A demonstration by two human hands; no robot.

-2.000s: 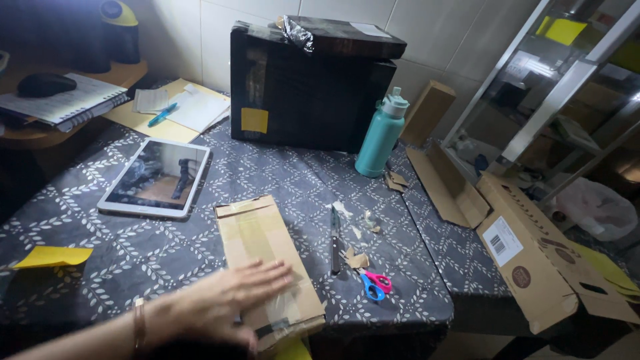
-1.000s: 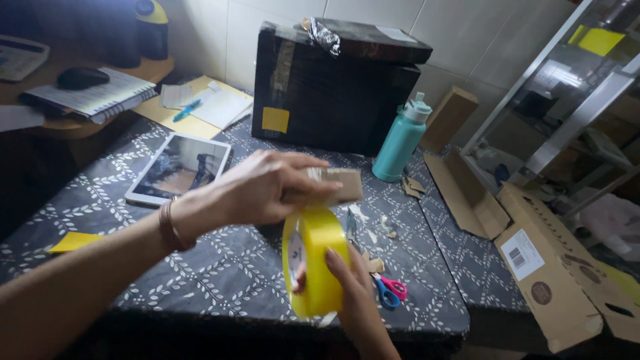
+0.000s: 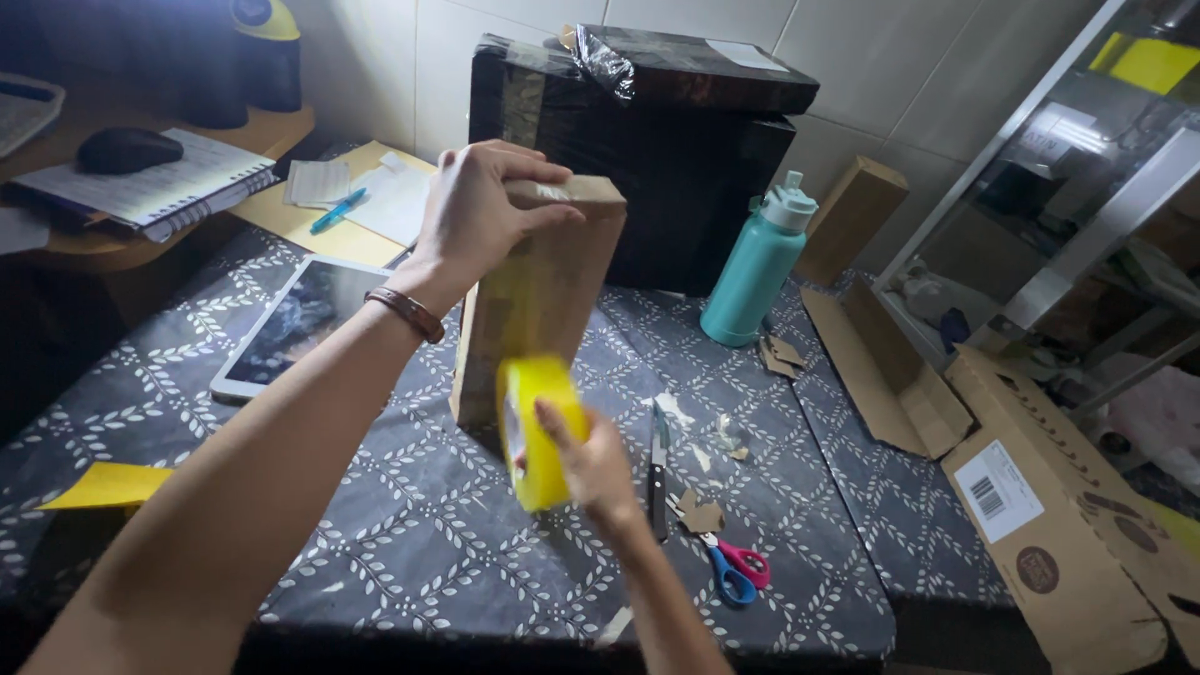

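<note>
My left hand (image 3: 492, 202) grips the upper end of a narrow cardboard box (image 3: 562, 272), which stands upright on the patterned tablecloth (image 3: 394, 534). In front of the box's lower part, my right hand (image 3: 591, 459) holds a wide roll of yellow packing tape (image 3: 544, 431), slightly blurred. Whether a strip of tape runs from the roll to the box is hard to tell. To the right of the roll lie a black-handled knife (image 3: 658, 469) and scissors with pink and blue handles (image 3: 736, 572), with torn cardboard scraps (image 3: 703, 514) beside them.
A tablet (image 3: 291, 328) lies left of the box. Behind stand a large black-wrapped box (image 3: 647, 187) and a teal bottle (image 3: 757, 267). An opened cardboard carton (image 3: 1041, 534) is at the right edge, near a folded cardboard piece (image 3: 881, 375). A yellow sticky note (image 3: 117, 485) lies at left.
Two seconds ago the cardboard box lay flat under my left hand; now it stands upright in its grip. The tape roll, in my right hand a second ago too, is now lower against the box.
</note>
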